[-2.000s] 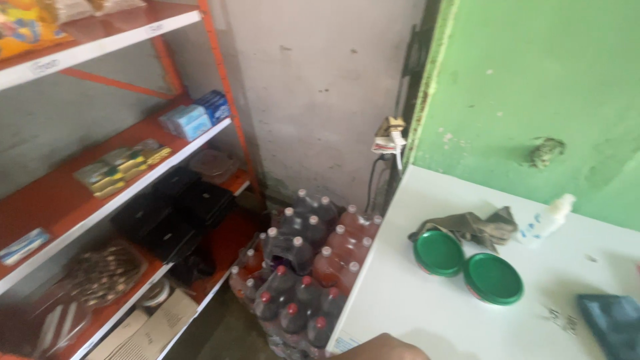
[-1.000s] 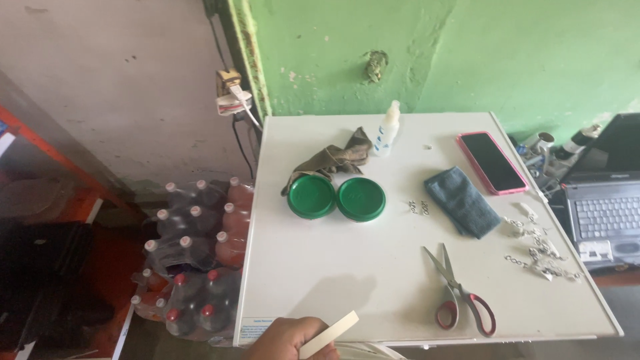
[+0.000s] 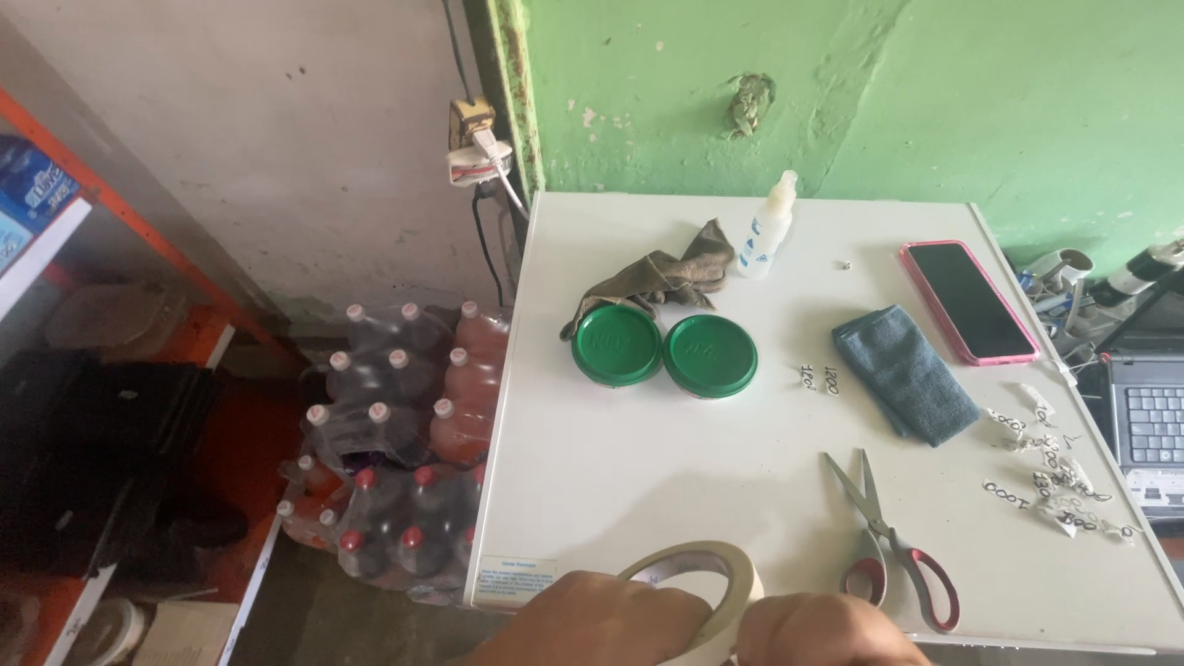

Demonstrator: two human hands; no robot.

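My left hand (image 3: 601,622) grips a roll of masking tape (image 3: 751,592) at the bottom of the view, its fingers at the ring. Against the roll's right side is my right hand (image 3: 819,631), fingers curled; whether it pinches the tape's end is hidden. Red-handled scissors (image 3: 879,532) lie with blades apart to the right. Two round green lids (image 3: 617,344) sit side by side beyond the hands, touching a crumpled dark cloth or glove (image 3: 661,277). Small paper pieces with handwritten numbers (image 3: 1064,481) lie in a heap at the right, and two more (image 3: 819,377) near the lids.
On the white tabletop (image 3: 666,462) are a folded blue-grey cloth (image 3: 905,375), a pink-cased phone (image 3: 969,301) and a small clear bottle (image 3: 768,227). A laptop (image 3: 1152,416) is at the right. Packs of drink bottles (image 3: 398,444) stand left of the table, near orange shelving (image 3: 250,462).
The view has swung right to the table. One second ago one hand showed with a pale strip-like thing; now both hands are in view at the tape roll.
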